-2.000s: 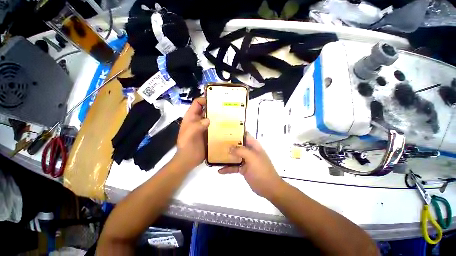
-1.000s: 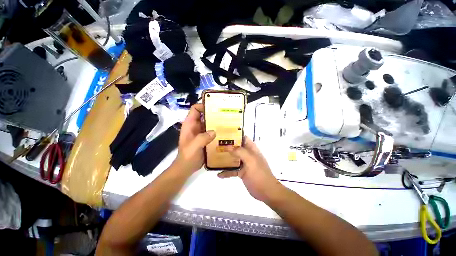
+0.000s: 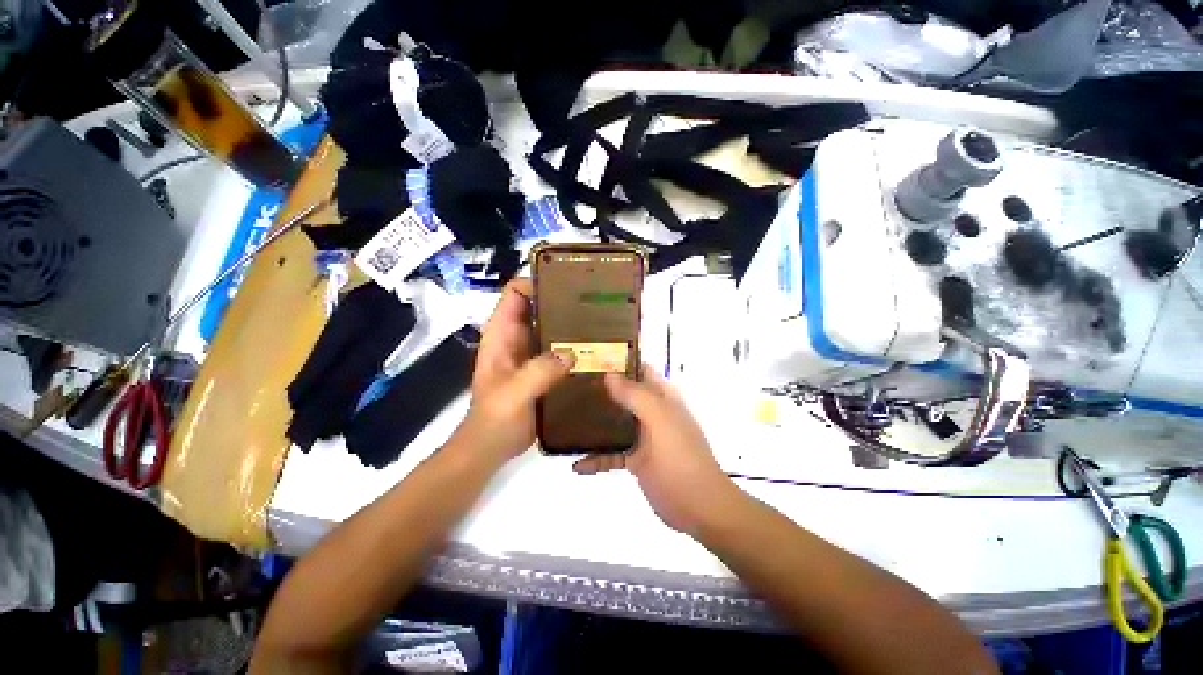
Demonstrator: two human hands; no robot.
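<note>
A smartphone (image 3: 588, 303) is held upright in both hands over the white table (image 3: 844, 521). Its screen is dimmed, with a lighter box across the middle. My left hand (image 3: 508, 376) grips the phone's left edge, its thumb on the screen near the light box. My right hand (image 3: 670, 442) holds the lower right edge, its thumb over the lower right of the screen. The fingers behind the phone are mostly hidden.
The white sewing machine (image 3: 858, 264) stands on the right, with yellow-green scissors (image 3: 1121, 560) beside it. Black bundles (image 3: 409, 396), a tan taped strip (image 3: 244, 409), red-handled scissors (image 3: 139, 429) and a grey box (image 3: 86, 237) lie left. Black straps (image 3: 686, 132) lie behind.
The phone screen has gone from bright yellow to dim with a light box in the middle. My left thumb has moved inward onto the screen. The view has shifted slightly.
</note>
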